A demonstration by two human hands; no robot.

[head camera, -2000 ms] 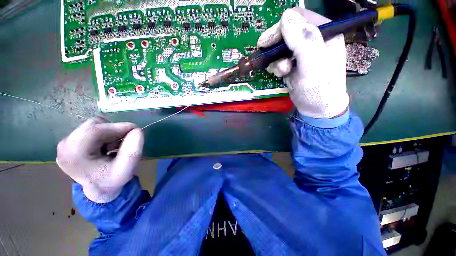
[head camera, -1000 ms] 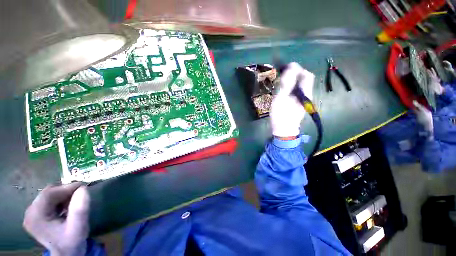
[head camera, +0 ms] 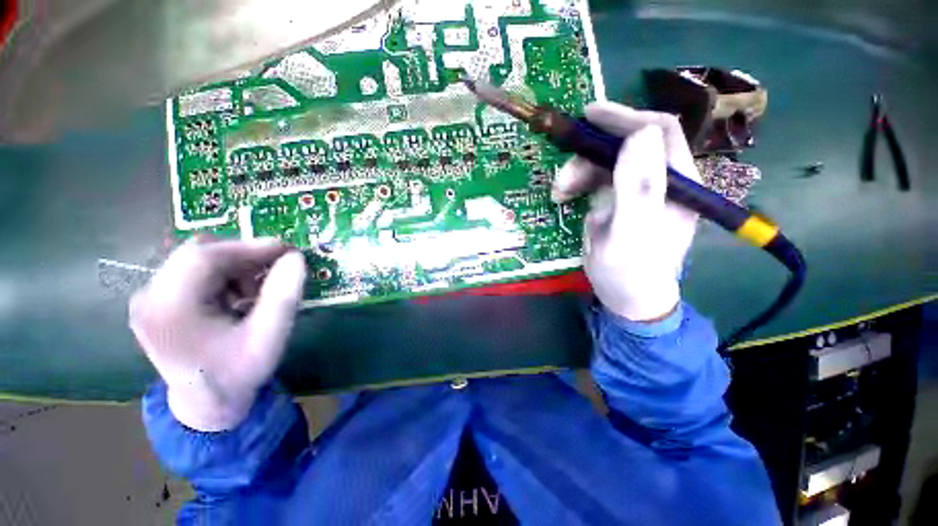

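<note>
A large green circuit board [head camera: 411, 185] with white edges lies in front of me, a red edge [head camera: 504, 289] showing beneath its near side. My right hand [head camera: 643, 221], in a white glove, holds the dark blue soldering iron [head camera: 684, 190]; its tip is over the board's upper middle. Whether the tip touches the board I cannot tell. My left hand [head camera: 216, 324], also gloved, is at the board's near left corner, thumb and forefinger pinched together. Thin silvery solder wire [head camera: 125, 265] shows to its left; its end at the fingers is hard to see.
A cloudy hood [head camera: 206, 51] covers the upper left. The iron stand [head camera: 710, 103] with grainy metal wool [head camera: 728, 177] is right of the board. Cutters [head camera: 885, 144] lie far right, a tiny dark bit [head camera: 812, 168] between. Dark racked equipment [head camera: 838, 421] stands below right.
From the iron stand, my right hand has moved back over the board with the iron. The view has shifted; the person at far right is out of view. My left hand stays near the board's corner.
</note>
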